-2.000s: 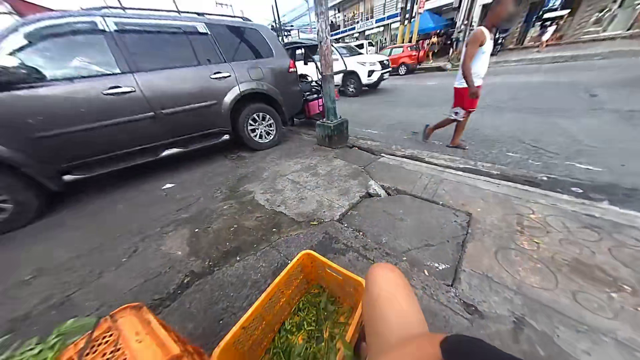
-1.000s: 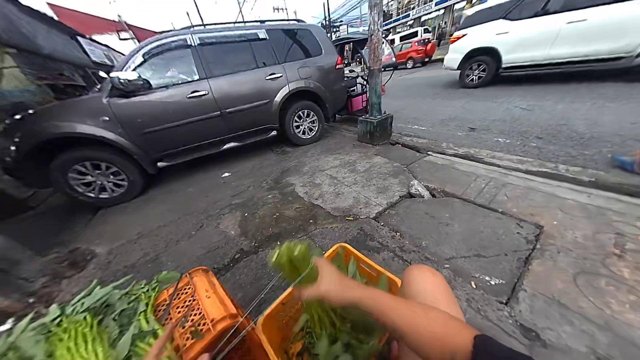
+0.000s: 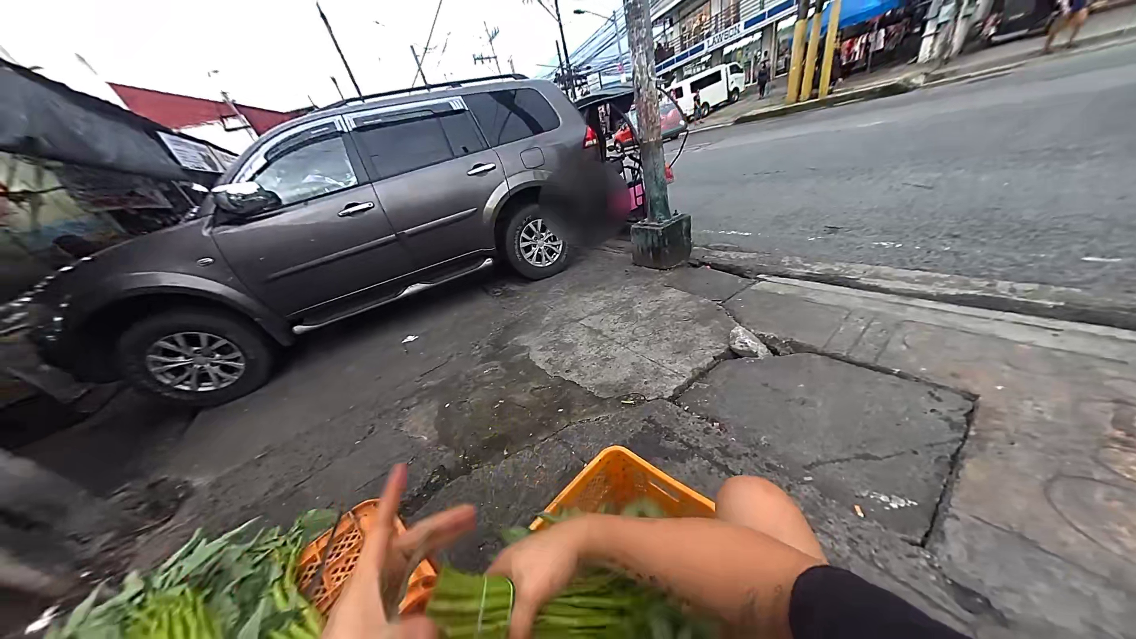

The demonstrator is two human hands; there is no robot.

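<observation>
My right hand [image 3: 543,561] is closed around a bundle of green leafy vegetable stems [image 3: 470,603], held sideways with a thin tie around it. Just left of the bundle's cut end, my left hand [image 3: 382,559] is raised with its fingers spread and holds nothing that I can see. Behind my right forearm stands an orange plastic crate [image 3: 621,479] with leaves in it. An orange perforated plastic crate [image 3: 337,555] is partly hidden behind my left hand. More bundles of leafy greens [image 3: 204,577] lie at the lower left.
A grey SUV [image 3: 390,204] is parked ahead on the left. A pole with a concrete base [image 3: 661,241] stands at the roadside, with a loose stone [image 3: 747,343] in the cracked pavement [image 3: 825,417] nearer me. My bare knee [image 3: 765,510] is beside the crate.
My right hand has brought the bundle from upright over the crate to lying sideways. My left hand has risen into fuller view with fingers spread. The white SUV on the road has left view.
</observation>
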